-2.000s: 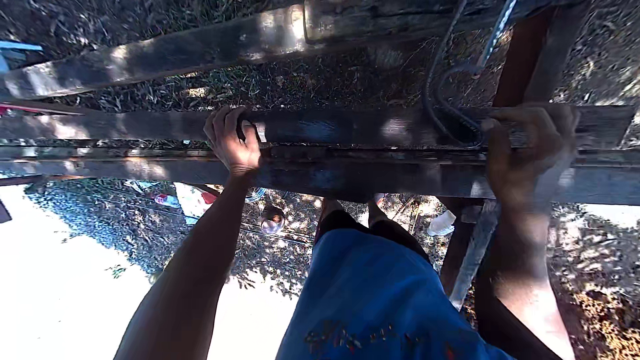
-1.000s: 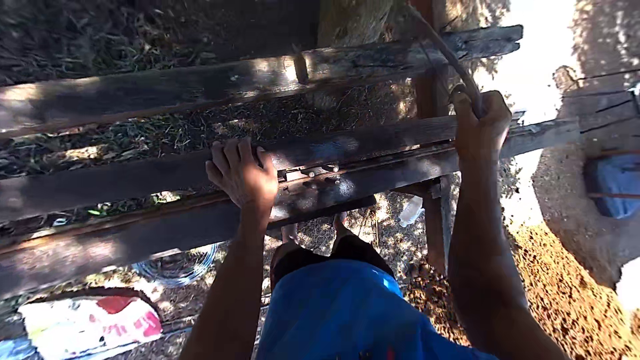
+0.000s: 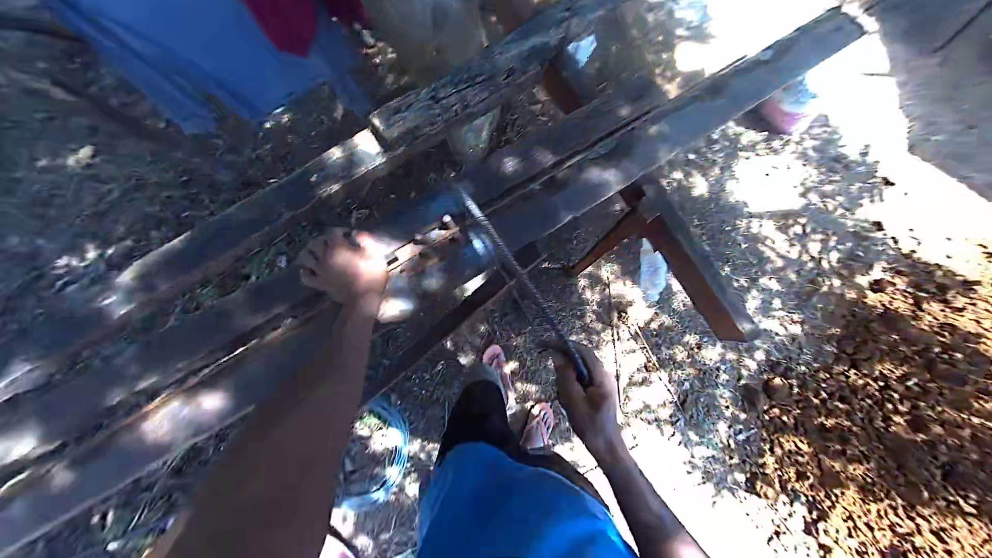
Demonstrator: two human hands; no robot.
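A ribbed metal rod (image 3: 519, 271), looking like rebar, is gripped at its near end by my right hand (image 3: 587, 387). Its far end lies over dark wooden beams (image 3: 589, 174) set side by side. My left hand (image 3: 341, 263) rests on the beams with its fingers curled over the far edge; blur and glare hide whether it grips anything. Between the hands, small pegs or metal pieces (image 3: 446, 225) stand in the gap of the beams.
Another rough beam (image 3: 256, 217) runs behind. A wooden trestle leg (image 3: 697, 271) stands at right, with a plastic bottle (image 3: 652, 271) beside it. Coiled blue wire (image 3: 395, 457) lies near my feet. Loose brown soil (image 3: 891, 387) covers the ground at right; a blue cloth or tarp (image 3: 209, 54) is at upper left.
My right hand has come off the beams' right side, toward my body, with the rod in it. My left hand stays on the beams. The view has turned noticeably.
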